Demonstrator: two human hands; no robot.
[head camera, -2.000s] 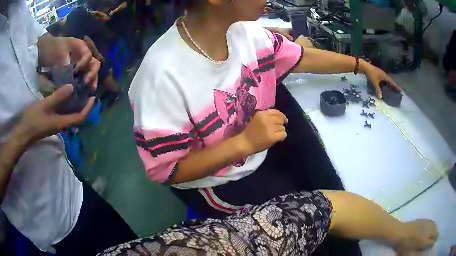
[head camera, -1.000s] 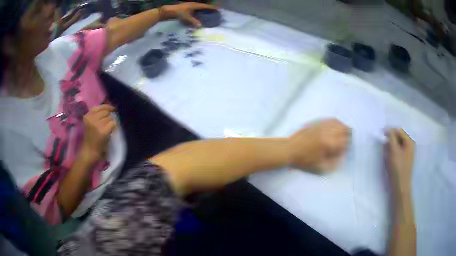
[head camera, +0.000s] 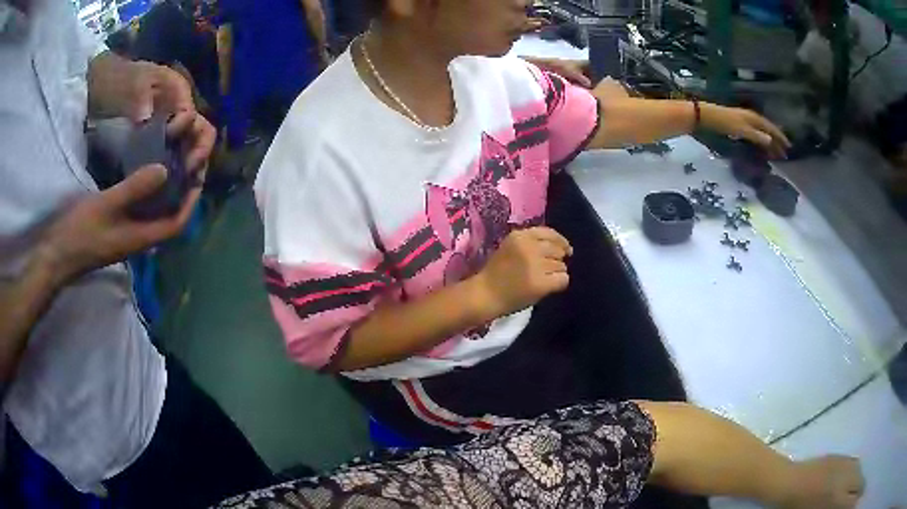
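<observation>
My left hand (head camera: 833, 481) is at the lower right over the white-covered bench, at the end of my lace-sleeved arm. Its fingers look curled; whether it holds anything cannot be seen. My right hand is out of the picture. A dark rounded-square housing (head camera: 667, 218) stands open side up on the bench beyond my arm. Loose black star-shaped parts (head camera: 707, 197) lie to its right. Another dark housing (head camera: 778, 195) stands at the far edge, touching or close to a darker one behind it. My left hand is apart from all of these.
A seated person in a pink and white top (head camera: 428, 219) is close in front, one arm reaching over the bench (head camera: 756, 328). At the left, a standing person's hands hold a dark housing (head camera: 152, 164). A dark object is cut off at the right edge.
The view swung right over the bench, showing both my hands, then back left; my right hand left the picture. The seated person's reaching hand has come off the far housing.
</observation>
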